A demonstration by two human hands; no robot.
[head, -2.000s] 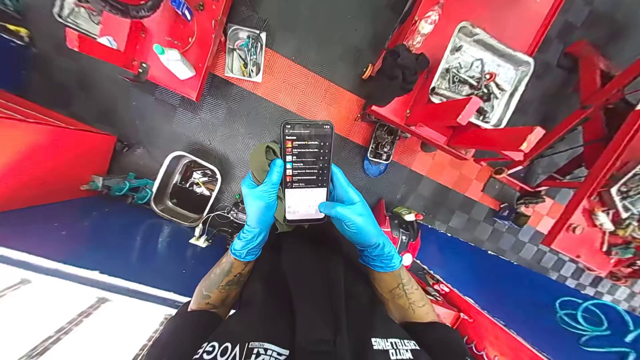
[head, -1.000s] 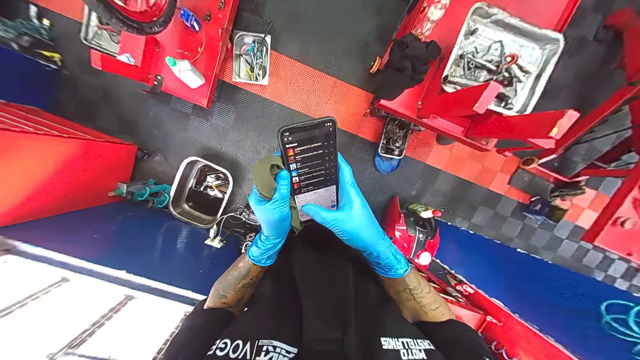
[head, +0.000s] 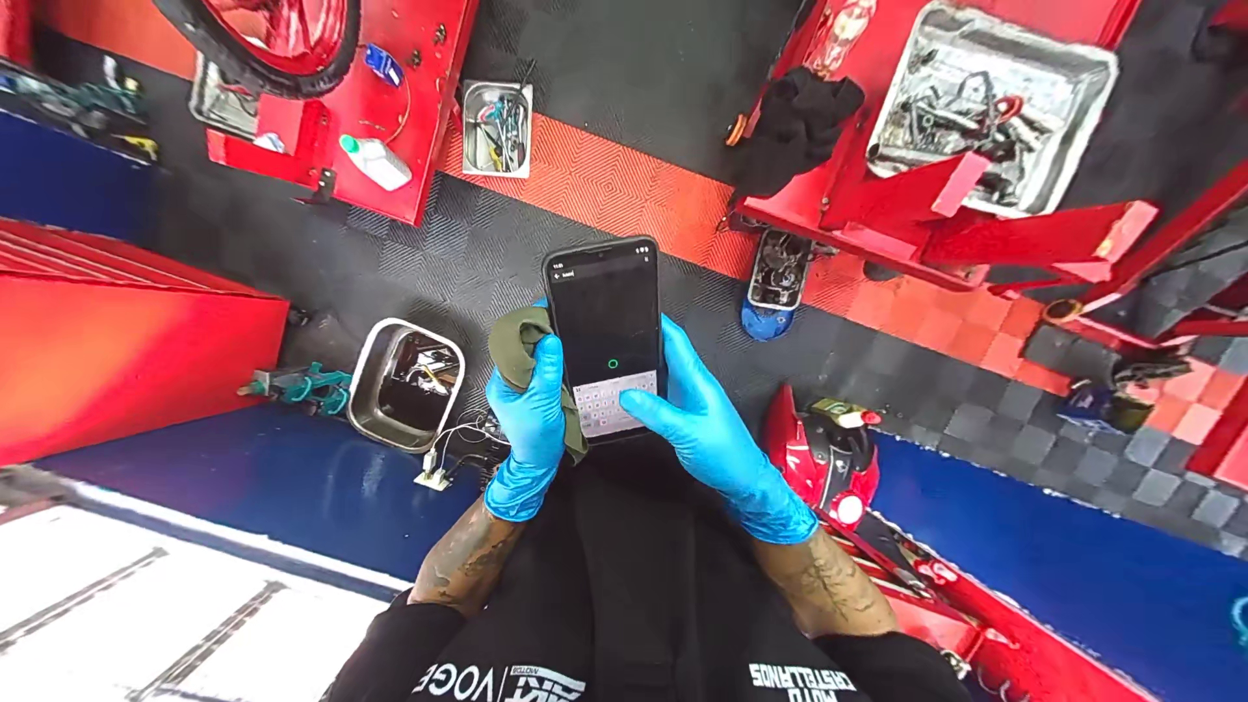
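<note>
A black smartphone [head: 604,322] is held upright between my hands, its screen dark above with a light keyboard below. My left hand [head: 529,419], in a blue disposable glove, grips the phone's left edge together with an olive-green cloth [head: 515,351] that hangs down beside it. My right hand [head: 717,439], gloved the same way, supports the phone's right side, and its thumb lies over the on-screen keyboard. Its other fingers are partly hidden behind the phone.
A metal basin [head: 359,390] with parts and a white power strip [head: 432,478] lie at left. A metal tray [head: 497,174] of tools is ahead. Right stand a red motorcycle lift [head: 877,244] bearing a parts tray [head: 1087,107], and a red helmet [head: 795,448].
The list on the phone's screen has given way to a dark area with a small green ring. My right thumb has shifted over the keyboard. Both hands still hold the phone.
</note>
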